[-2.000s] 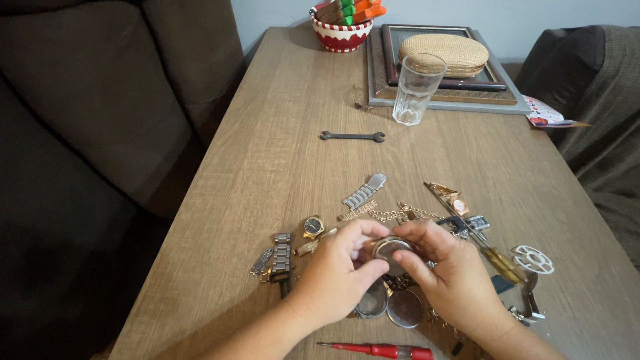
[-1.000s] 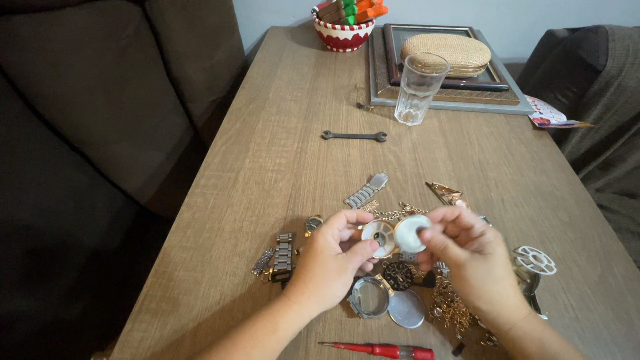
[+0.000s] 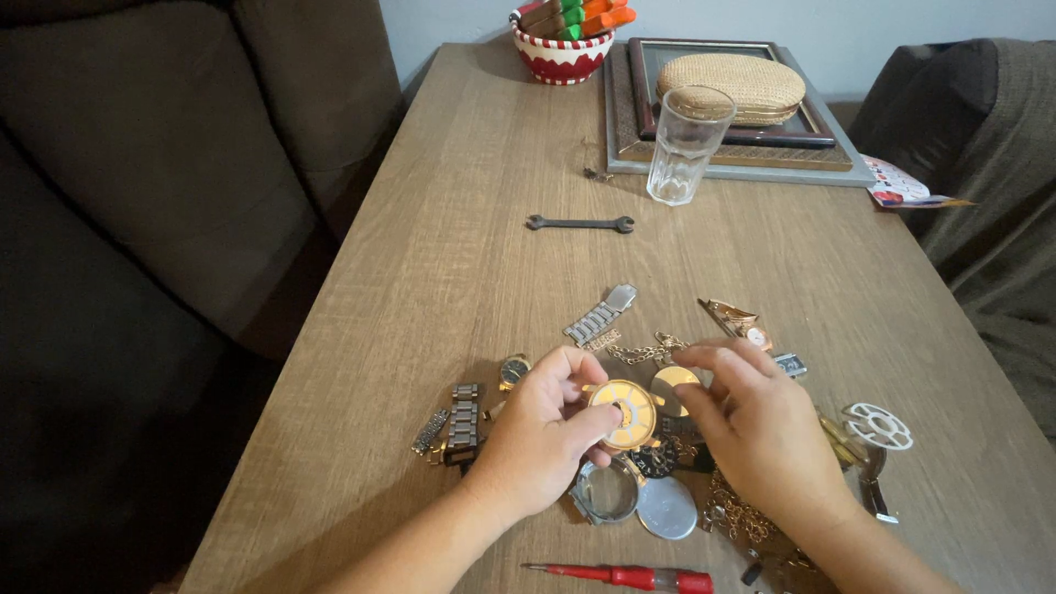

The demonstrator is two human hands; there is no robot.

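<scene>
My left hand [image 3: 549, 429] grips a gold-coloured watch case [image 3: 635, 412] with a spoked pattern inside, its thumb on the centre. Close to its right, my right hand [image 3: 763, 429] pinches a round gold-toned disc [image 3: 674, 390] by the edge. Below them lie an empty metal watch case ring [image 3: 608, 491], a round silvery disc [image 3: 668, 507] and a black watch dial [image 3: 654, 456]. Link bracelets [image 3: 464, 417], a small gold watch [image 3: 514, 371] and a silver watch strap [image 3: 601, 316] lie around the hands. A red screwdriver [image 3: 623, 577] rests at the near edge of view.
An open-ended wrench [image 3: 580, 223] lies mid-table. Farther back stand a drinking glass [image 3: 686, 157], stacked picture frames [image 3: 734, 169] under a woven case [image 3: 730, 82], and a red-and-white bowl [image 3: 563, 58] of markers. Gold chains [image 3: 742, 507] and a white spoked disc [image 3: 879, 426] lie at right.
The case and disc have come apart; the disc's gold-toned face now shows where its pale face showed one second ago. Two seconds ago both hands were together around a round watch part.
</scene>
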